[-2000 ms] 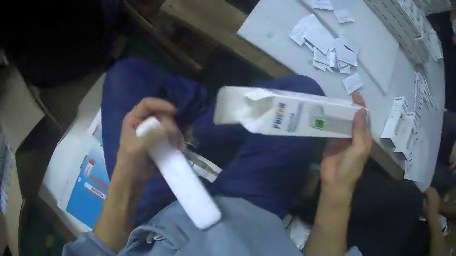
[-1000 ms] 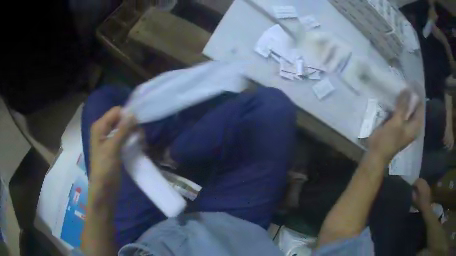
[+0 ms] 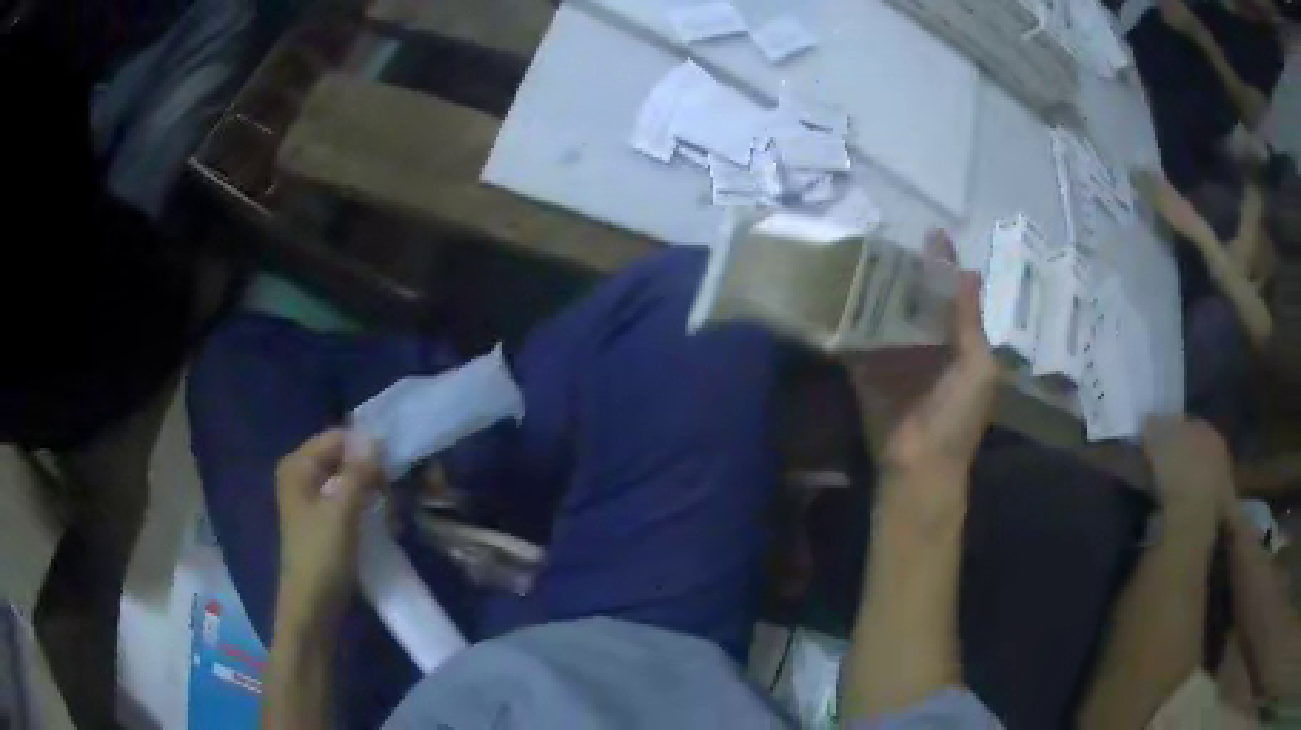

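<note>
My right hand holds a long white product carton over my right knee. Its open end faces left and shows a grey-brown inside; its print is blurred. My left hand is above my left thigh and pinches a pale, thin, flat sleeve or sheet that points up and right. A smooth white long piece hangs below the same hand, its upper end hidden by the fingers. The two hands are apart.
Printed slips lie loose on the white board. White cartons lie at its right side, with stacked cartons behind. Wooden slats run under the board. Another person's arms are at the right. A blue printed box is lower left.
The carton has swung back from over the board towards my knee, its open end now turned to the camera. The sleeve in my left hand looks shorter and lower. The view has shifted.
</note>
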